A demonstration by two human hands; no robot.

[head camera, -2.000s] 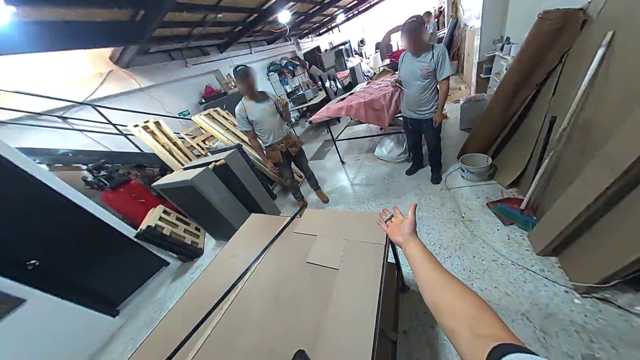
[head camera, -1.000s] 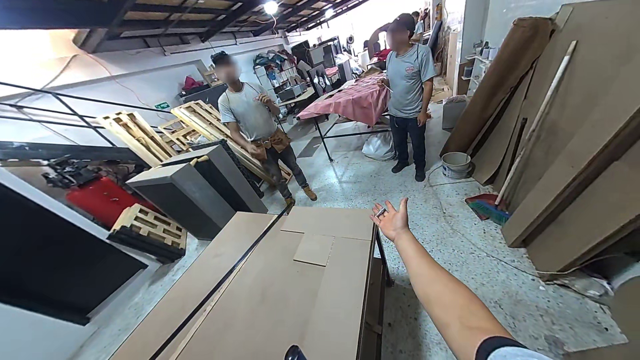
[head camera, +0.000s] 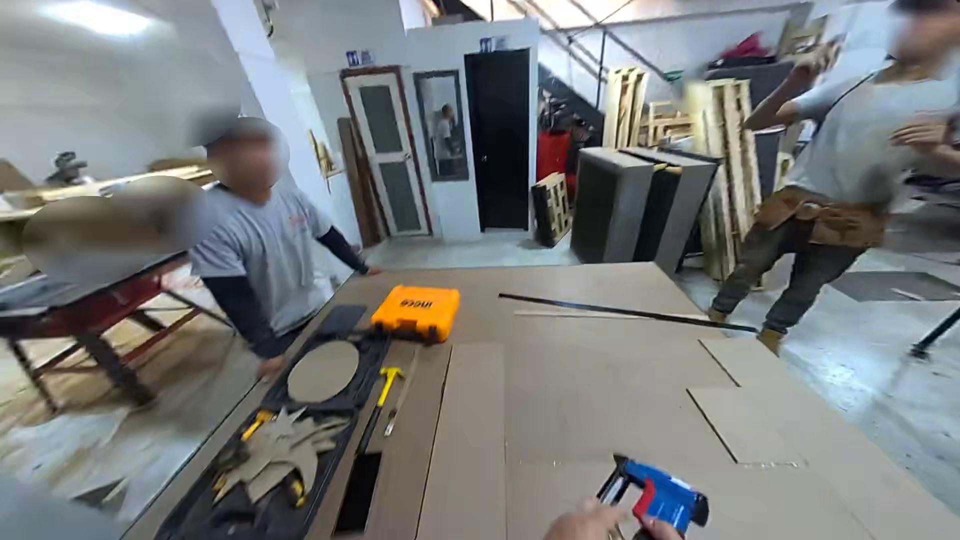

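Note:
A blue and black power nailer or stapler (head camera: 664, 499) with a red part is at the bottom, over the brown board tabletop (head camera: 600, 420). My right hand (head camera: 664, 529) has its fingers around the tool's handle, mostly cut off by the frame edge. My left hand (head camera: 589, 521) is blurred at the tool's front lower side; its grip is unclear. Beyond lie cut board pieces (head camera: 739, 424) and a dark metal strip (head camera: 622, 307). Left of the middle are a yellow-headed hammer (head camera: 382, 397), an orange tool case (head camera: 416, 311) and an open black case (head camera: 259, 517) holding board scraps.
A person in a grey shirt (head camera: 262, 240) leans on the table's left edge. Another, wearing a tool belt (head camera: 821, 217), stands beyond the right corner. Grey box-like panels (head camera: 611, 202) and wooden pallets (head camera: 720, 165) stand behind. A red-framed table (head camera: 112, 315) is at left.
The view has swung strongly to the left. My right arm was stretched out with an open palm; now both hands are low at the blue tool.

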